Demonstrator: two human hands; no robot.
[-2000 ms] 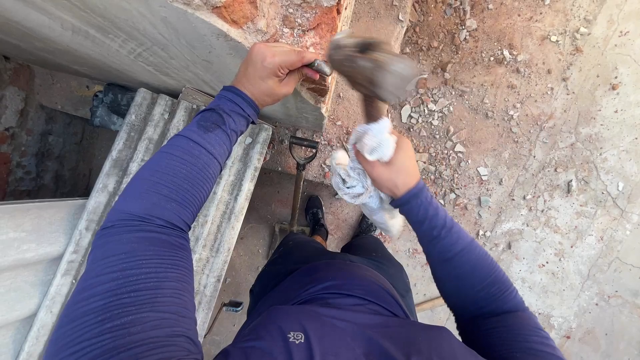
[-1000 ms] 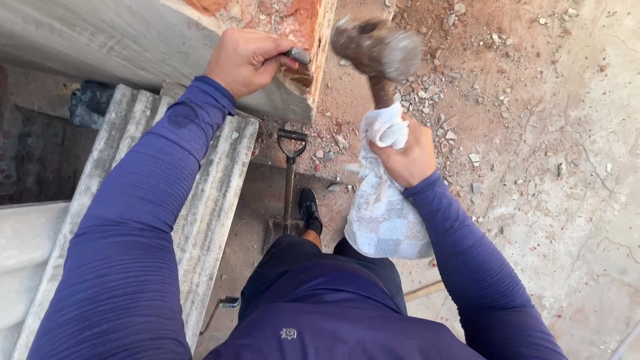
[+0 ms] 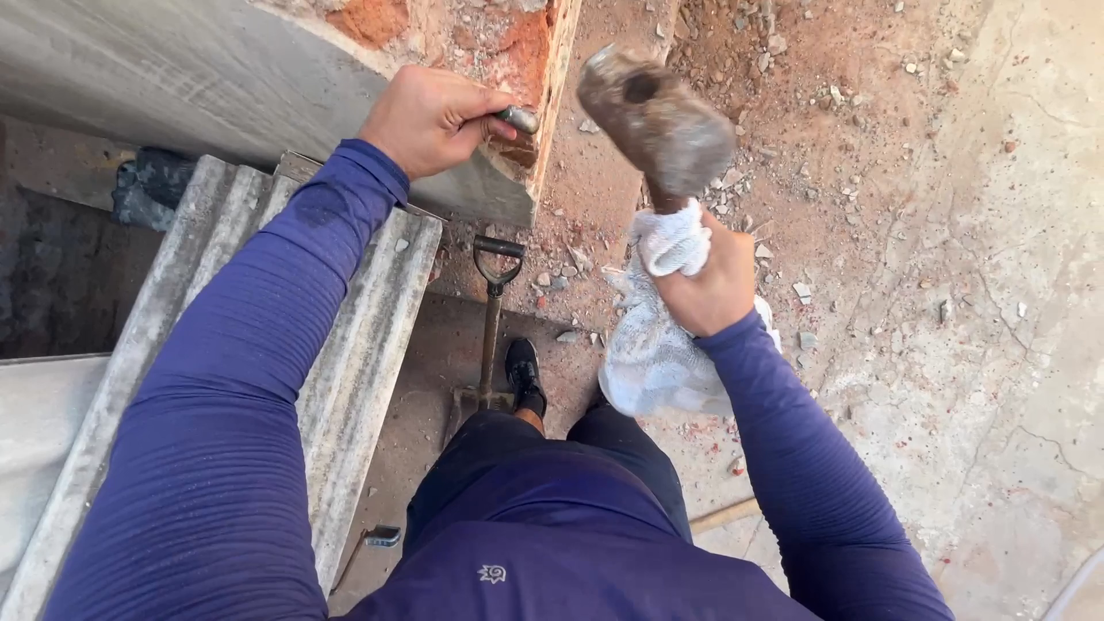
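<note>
My left hand (image 3: 435, 121) grips a short metal chisel (image 3: 519, 120), its rounded end pointing right, at the broken edge of a brick wall (image 3: 483, 47). Most of the chisel is hidden by my fingers. To the right, my right hand (image 3: 711, 276) is closed round the handle of a sledgehammer with a worn steel head (image 3: 655, 121), held up beside the wall's edge. A white cloth (image 3: 664, 362) is wrapped about the handle and hangs below that hand. The hammer head and the chisel are apart.
Corrugated sheets (image 3: 371, 371) lie at the left under my left arm. A shovel with a D-shaped handle (image 3: 490, 336) stands near my shoe. Rubble (image 3: 802, 172) covers the ground at the upper right. A wooden handle (image 3: 724, 516) lies right of my legs.
The hammer moves about near the wall's edge in my right hand, and the cloth under it swings. My left hand keeps its hold on the chisel at the wall.
</note>
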